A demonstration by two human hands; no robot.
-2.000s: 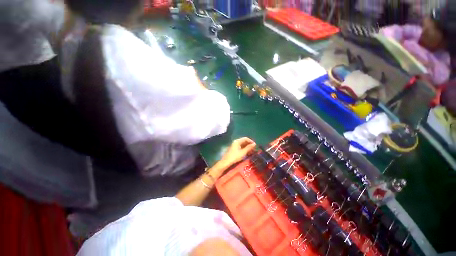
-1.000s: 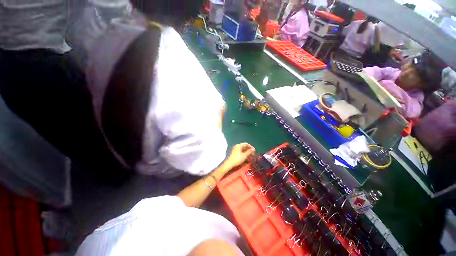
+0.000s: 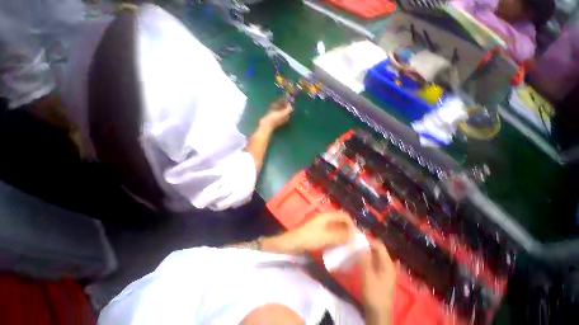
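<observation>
My left hand is over the near side of the tray, fingers closed on a white wiping cloth. My right hand is upright just right of it, its fingertips at the cloth's other edge. Both are blurred. The red-orange compartment tray lies under the hands. Rows of black binder clips with silver wire handles cover its far and right parts. Whether a small unit is inside the cloth cannot be seen.
A neighbour in a white coat sits at the left, one hand reaching onto the green bench. A metal chain-like row runs behind the tray. Beyond are a blue parts bin, white cloth, a tape roll and another person in pink.
My left hand has moved from the tray's far left corner back towards me. My right hand and the white cloth have come into view. The neighbour's hand now shows on the bench.
</observation>
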